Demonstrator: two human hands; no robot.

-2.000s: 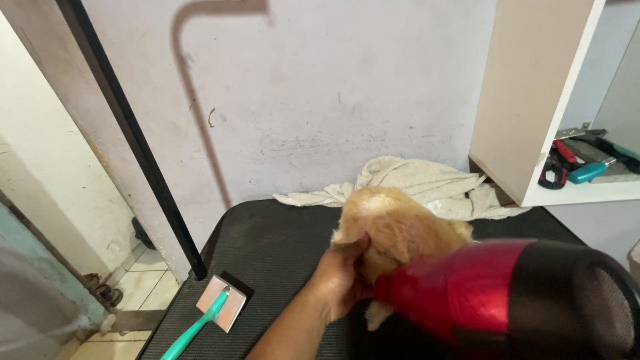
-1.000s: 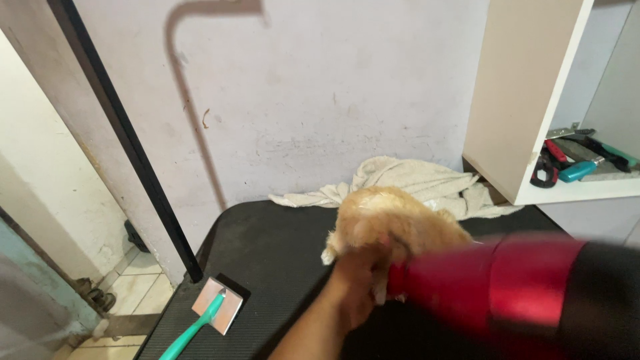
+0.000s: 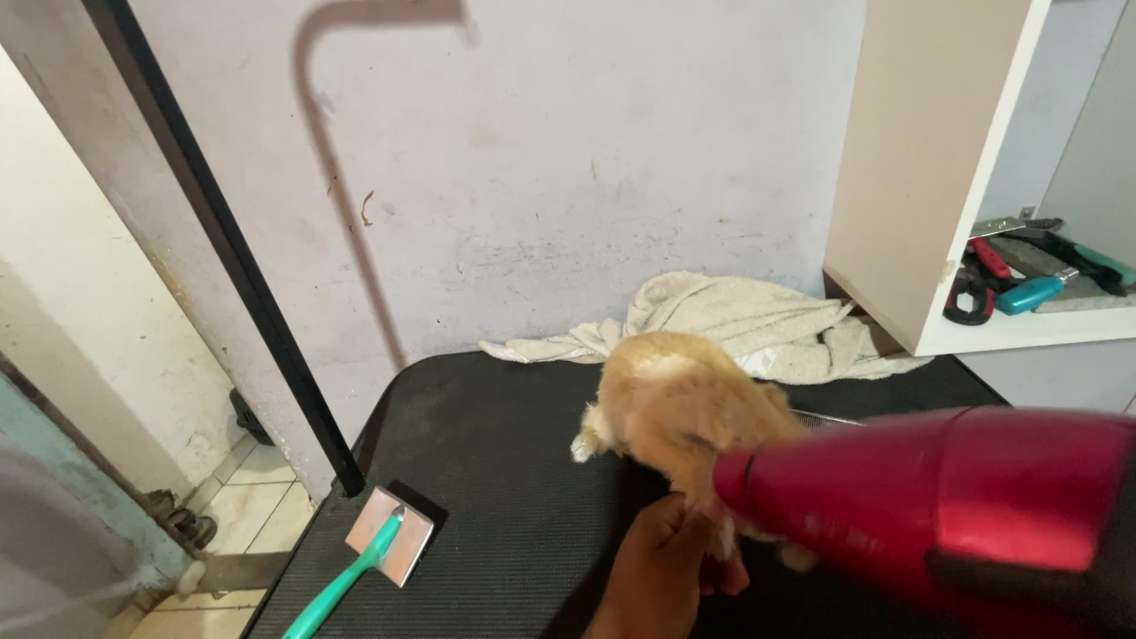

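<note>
A small tan-furred animal (image 3: 683, 399), its head not visible, is on the black ribbed mat of a grooming table (image 3: 497, 532). My left hand (image 3: 666, 559) holds one of its legs, with thumb and fingers around the lower part. A red and black hair dryer (image 3: 887, 488) comes in from the right, its nozzle close to the animal beside that leg. The hand on the dryer is out of view. On the mat at left lies a slicker brush with a teal handle (image 3: 342, 590), untouched.
A cream towel (image 3: 728, 311) is bunched along the wall behind the animal. A black upright post (image 3: 240, 257) rises at the table's left edge. At right, a white shelf (image 3: 1029, 328) holds grooming tools (image 3: 1029, 293). Part of a metal comb (image 3: 821, 419) shows behind the dryer.
My left hand has moved from the animal's body down to its leg. The dryer now reaches in lower, its nozzle tilted toward that leg.
</note>
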